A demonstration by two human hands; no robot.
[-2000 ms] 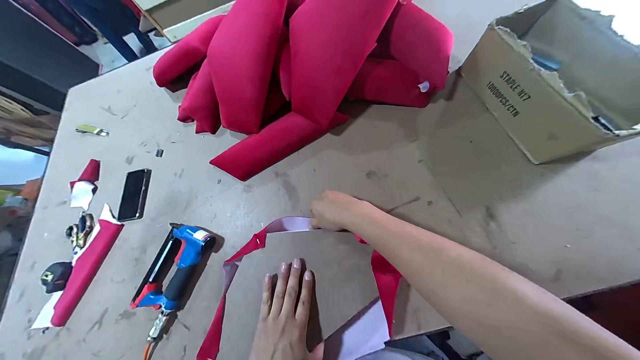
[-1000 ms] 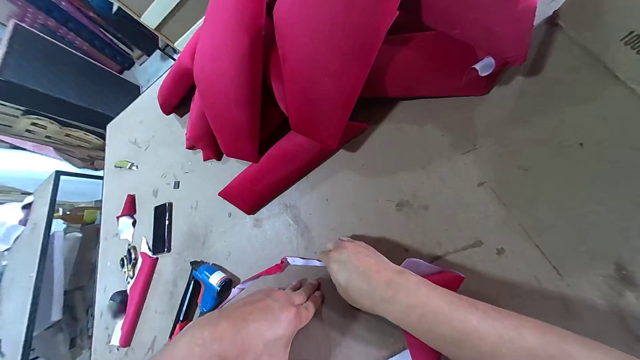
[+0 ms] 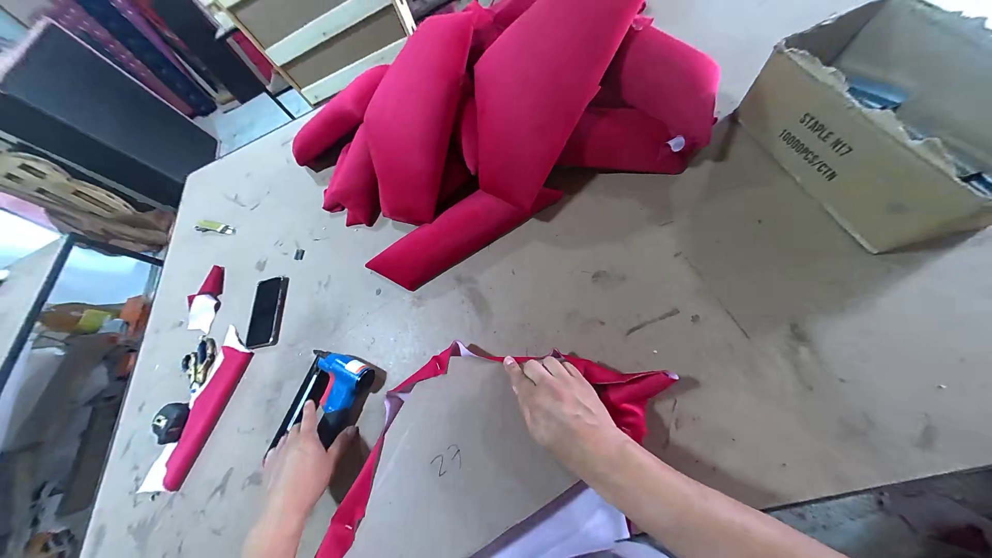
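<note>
A flat grey-brown panel (image 3: 465,442) with handwriting on it lies at the table's near side, red fabric (image 3: 360,492) with a pale underside wrapped along its edge. My right hand (image 3: 554,395) presses the folded fabric down at the panel's far edge, fingertips on the fold. Left of the panel, a blue and black pneumatic staple gun (image 3: 345,387) lies on the table. My left hand (image 3: 298,465) is at its near end, fingers spread over it; whether they grip it, I cannot tell. Loose fabric bunches beyond my right wrist.
Red padded pieces (image 3: 511,116) are heaped at the table's far side. An open cardboard box (image 3: 868,155) stands at right. Along the left lie a phone (image 3: 267,311), scissors (image 3: 199,363), a rolled red fabric strip (image 3: 209,418), a tape measure (image 3: 170,423) and a small yellow-green tool (image 3: 215,227).
My left hand has moved left from the panel to the staple gun. My right hand stays at the panel's far edge, where the fabric is now folded over. The view has shifted.
</note>
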